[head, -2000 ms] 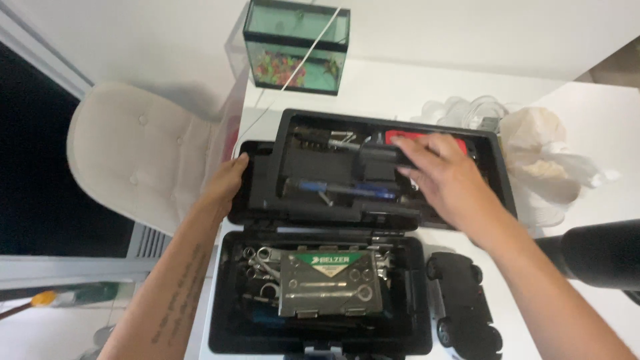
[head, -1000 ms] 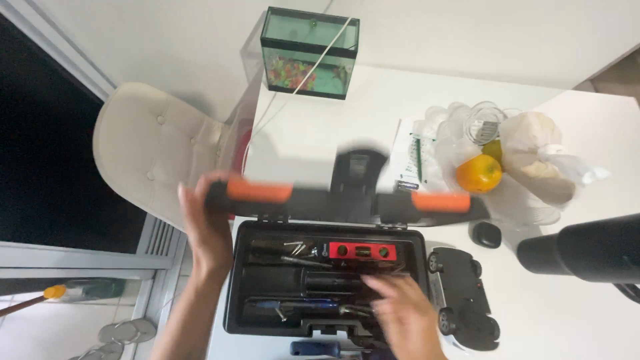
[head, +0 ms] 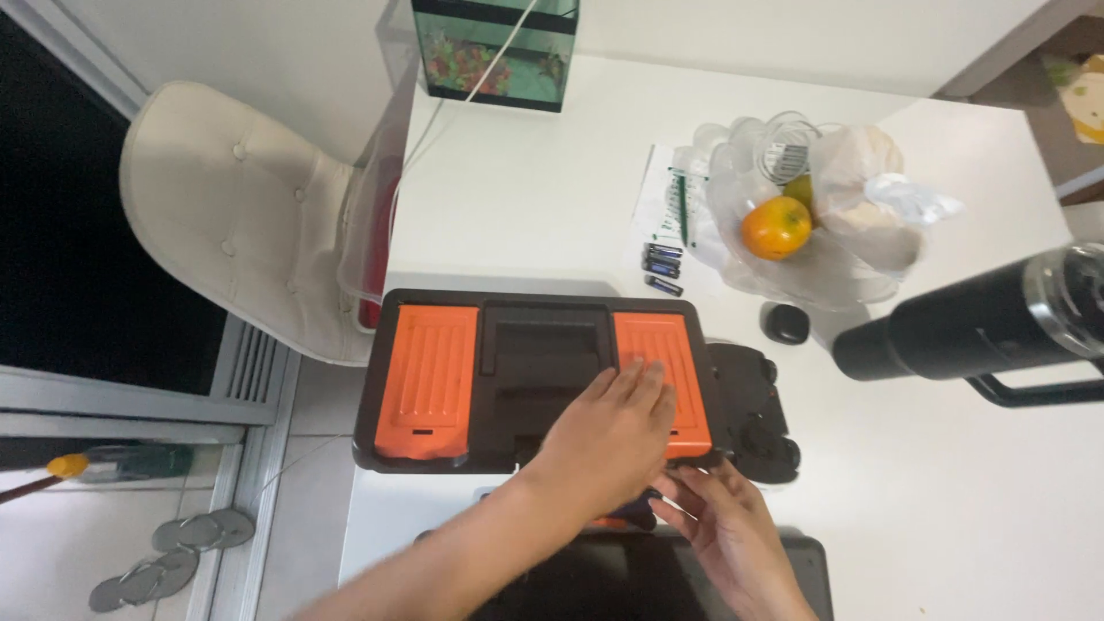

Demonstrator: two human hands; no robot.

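A black plastic toolbox [head: 543,379] with two orange lid panels sits closed on the white table. My left hand [head: 608,431] reaches across from the lower left and lies with its palm on the lid, fingers over the right orange panel [head: 662,379]. At the box's front right corner is my right hand [head: 720,526], its fingers bent at the front edge; whether they grip the box is hard to tell. Dark objects with a bit of orange [head: 617,522] lie just in front of the box, partly hidden by my hands.
Right of the box are a toy car [head: 750,414], a small black case [head: 787,323] and a black tumbler [head: 966,319]. Behind stand a fish tank [head: 500,60], batteries [head: 662,269] and a clear bowl with fruit [head: 733,259]. A black flat object [head: 552,578] lies in front.
The toolbox was open two seconds ago, with its tray lifted behind it; one second ago the tray was inside and the lid was swinging. The lid is now down, with my left hand on it.
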